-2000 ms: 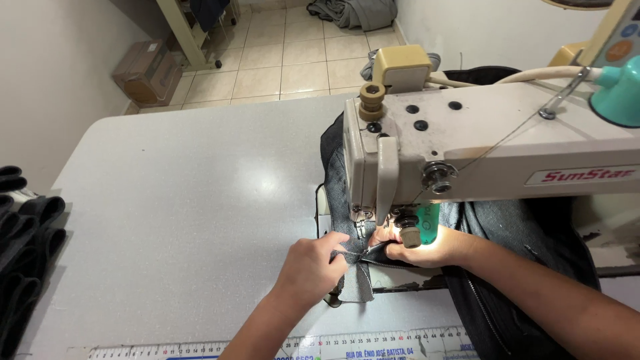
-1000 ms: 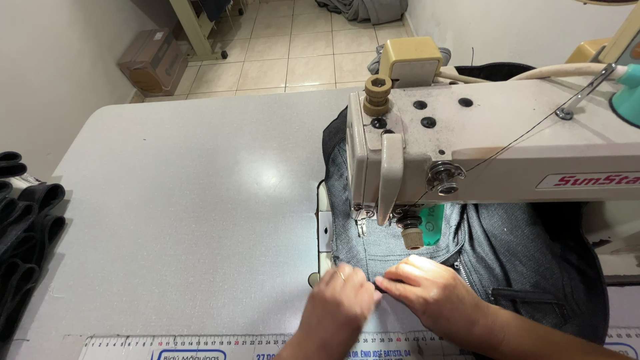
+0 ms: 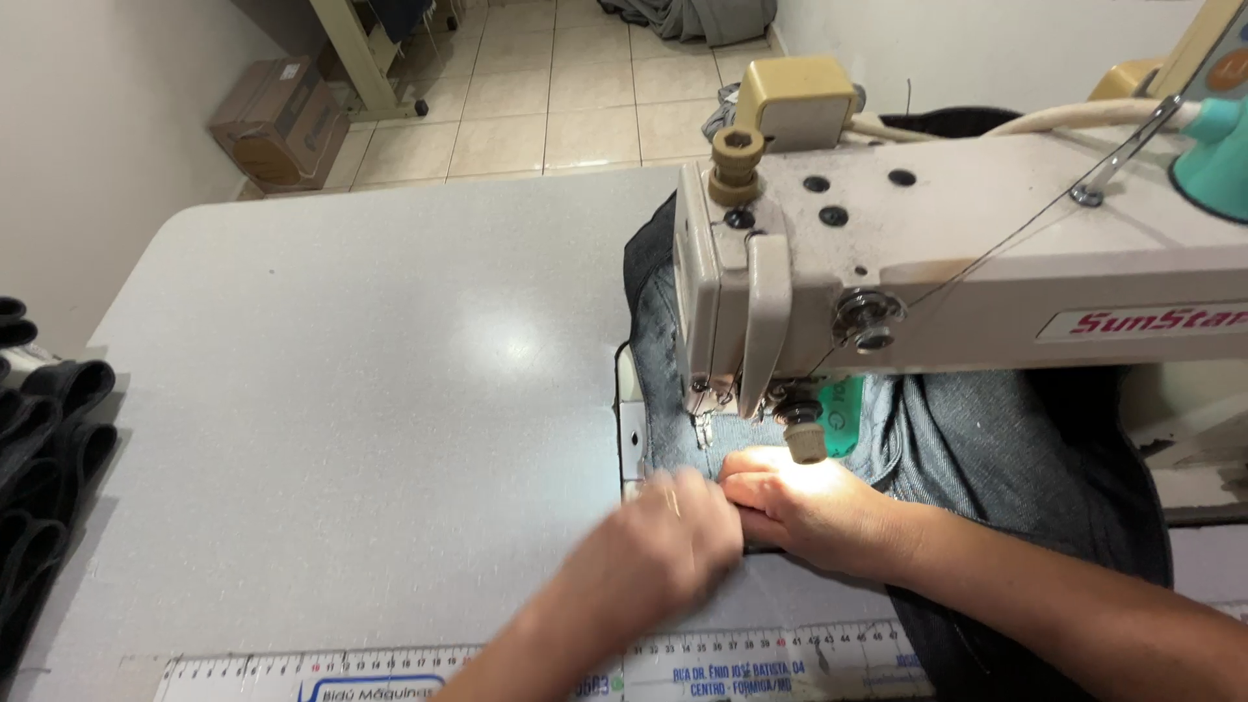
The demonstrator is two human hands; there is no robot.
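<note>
A dark denim garment (image 3: 985,468) lies under the head of a SunStar sewing machine (image 3: 936,234), spreading right beneath the arm. The presser foot (image 3: 704,429) sits over its lighter inner side. Just in front of the foot, my right hand (image 3: 799,502) has its fingers bent on the denim, gripping its near edge. My left hand (image 3: 673,536), blurred, is close against the right fingertips at the fabric's edge; its fingers are curled, and whether they hold cloth is hidden. Thread runs from the guide on top down to the tension knob (image 3: 868,317).
A printed ruler strip (image 3: 546,673) runs along the front of the white table (image 3: 390,390). Folded dark fabric pieces (image 3: 49,439) are heaped at the left edge. Behind the table, a cardboard box (image 3: 280,122) and grey cloth (image 3: 682,18) rest on the tiled floor.
Two seconds ago the hands were apart at the foot, with the cloth edge between them. One second ago they met nearer the front edge; now both are a little closer to the presser foot.
</note>
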